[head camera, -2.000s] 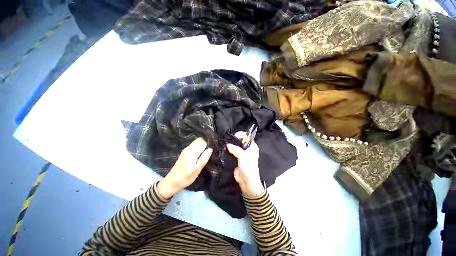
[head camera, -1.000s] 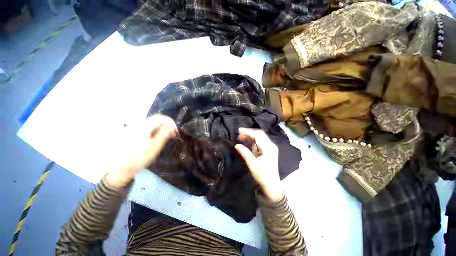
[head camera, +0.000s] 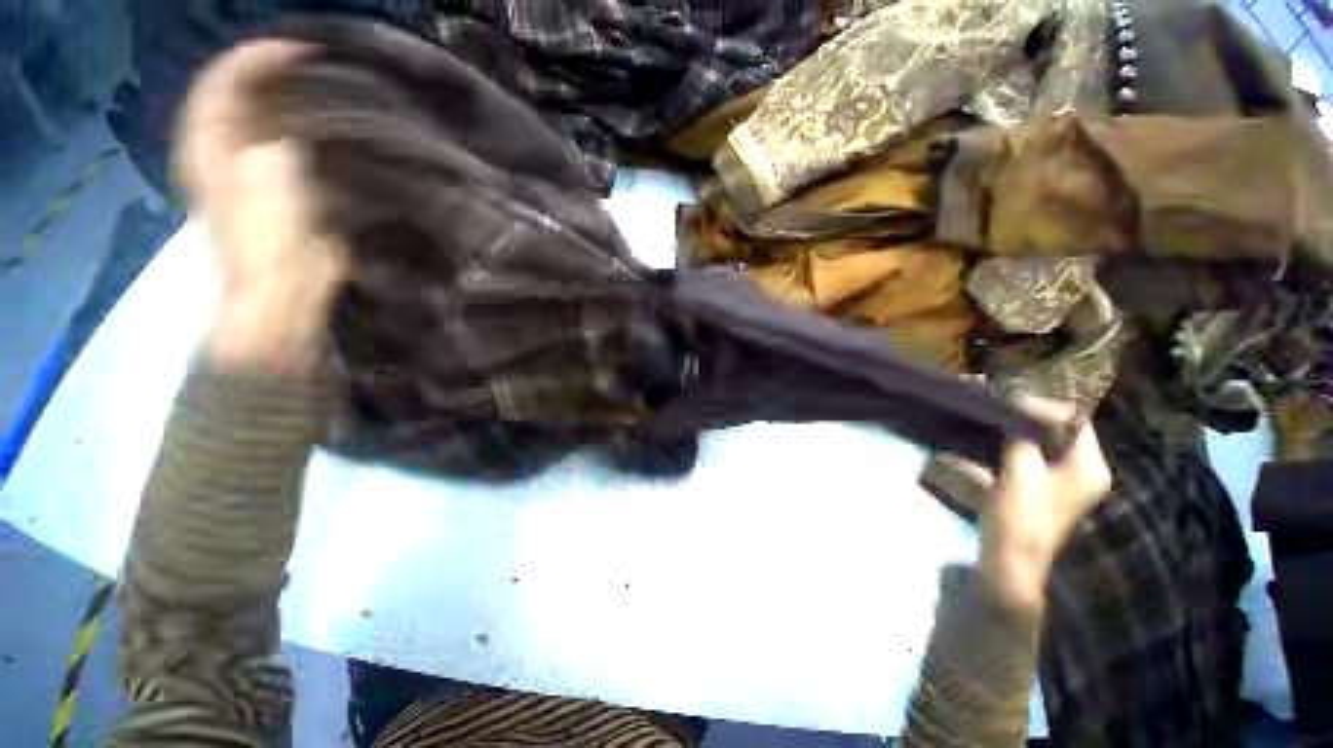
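Note:
A dark plaid garment (head camera: 497, 307) with a plain dark purple-black panel (head camera: 833, 365) is stretched between my hands above the white table. My left hand (head camera: 263, 205), blurred by motion, grips the plaid cloth at the upper left. My right hand (head camera: 1041, 490) is closed on the end of the plain panel at the right. The garment is partly blurred. No tool can be made out in my right hand.
The white table (head camera: 614, 570) has tiny dark specks. Golden-brown garments with brocade trim (head camera: 892, 117) are piled at the upper right. More plaid cloth lies at the far edge (head camera: 643, 59) and hangs at the right (head camera: 1148, 599). Yellow-black floor tape (head camera: 81, 658) shows at the left.
My hands have moved far apart, left hand up and left, right hand to the right. The garment, bunched on the table before, is now gripped and spread out. The whole view has shifted slightly.

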